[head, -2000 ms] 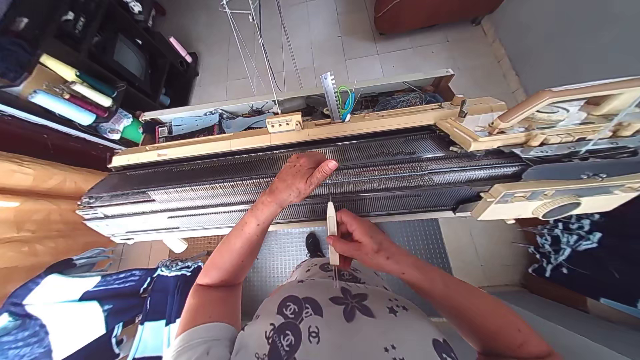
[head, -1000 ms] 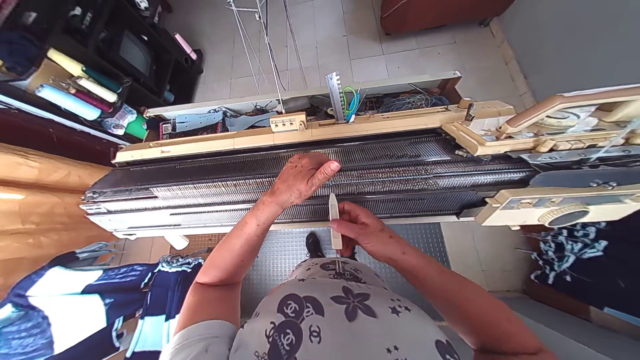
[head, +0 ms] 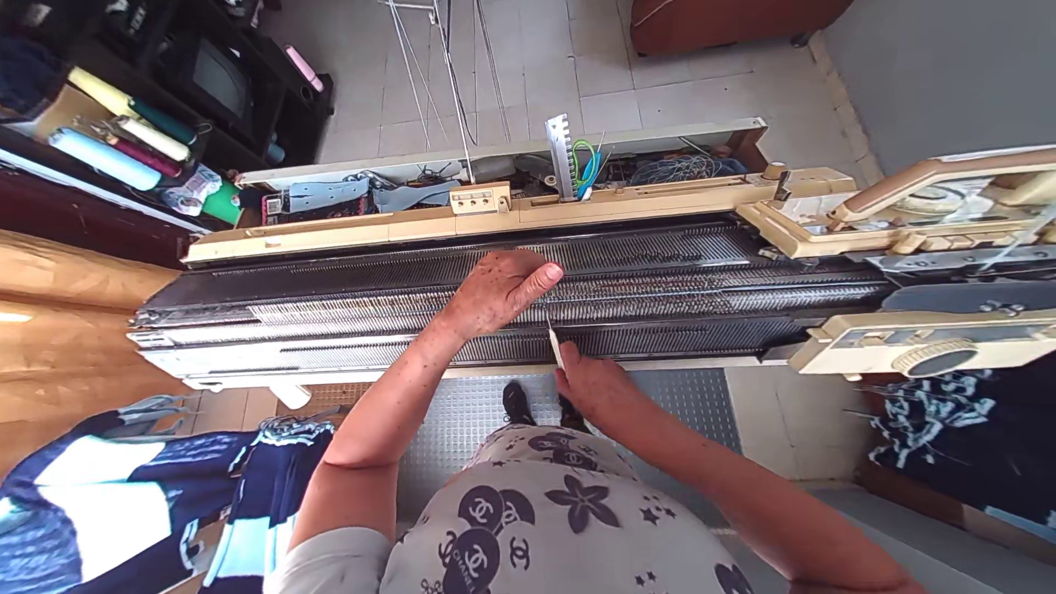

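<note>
My left hand lies palm down over the middle of the needle beds of a double-bed knitting machine, with the thumb pointing right. What its fingers touch underneath is hidden. Lower and a little to the right, my right hand grips a latch tool with a pale handle, its thin metal tip pointing at the gap between the beds. The cream knitting carriage sits at the right end of the machine. Above the left hand is a cream row counter.
Behind the beds, a long tray holds scissors with green handles, a toothed white comb and tangled yarn. Yarn cones stand at the left. Navy and white knitted pieces lie at lower left, more knitting at right.
My right hand has moved the latch tool up to the front bed; before, it was held lower, more over the front edge. My left hand has stayed in place.
</note>
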